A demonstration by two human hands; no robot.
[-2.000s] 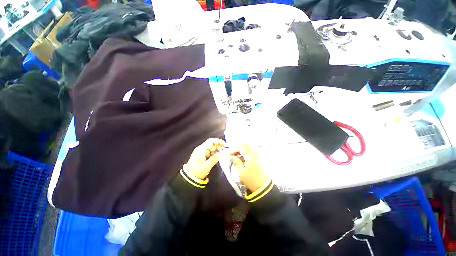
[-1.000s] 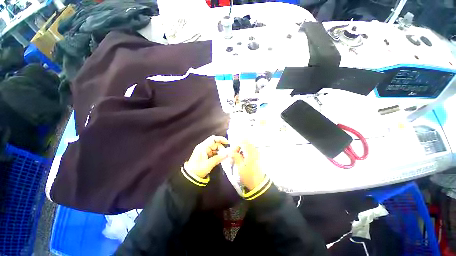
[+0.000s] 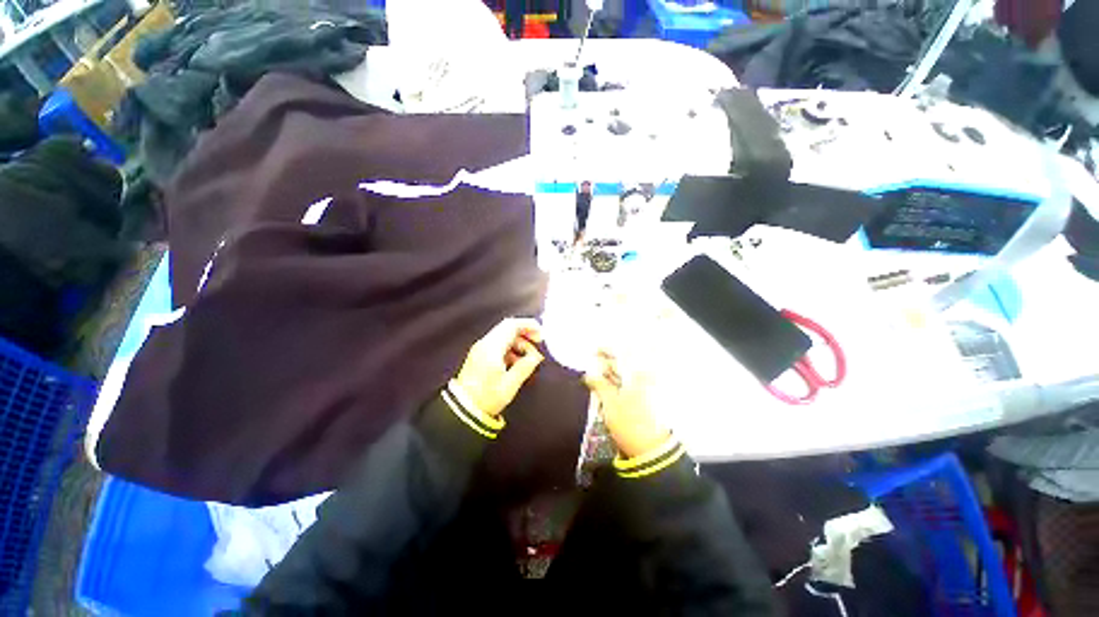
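A dark brown garment panel [image 3: 362,325] lies spread left of the needle, with narrow white along some edges. My left hand [image 3: 500,368] pinches the panel's right edge and white material near the table's front. My right hand [image 3: 627,404] is a little to its right, fingertips pinched on a white strip [image 3: 569,347] that spans between the hands; the strip is overexposed against the white table. The presser foot and needle [image 3: 591,251] of the white sewing machine [image 3: 651,133] are above the hands, away from the fingertips.
A black smartphone [image 3: 735,316] lies right of the needle, partly over red-handled scissors [image 3: 823,359]. Black flaps [image 3: 771,205] cross the machine head. Blue crates [image 3: 151,548] stand below the table; the right one [image 3: 964,530] is beside dark pieces with white strips. Dark cloth [image 3: 60,229] is heaped left.
My hands have moved apart, the right one rightward, and the white strip now spans between them. The view has shifted slightly. The panel has stayed largely in place.
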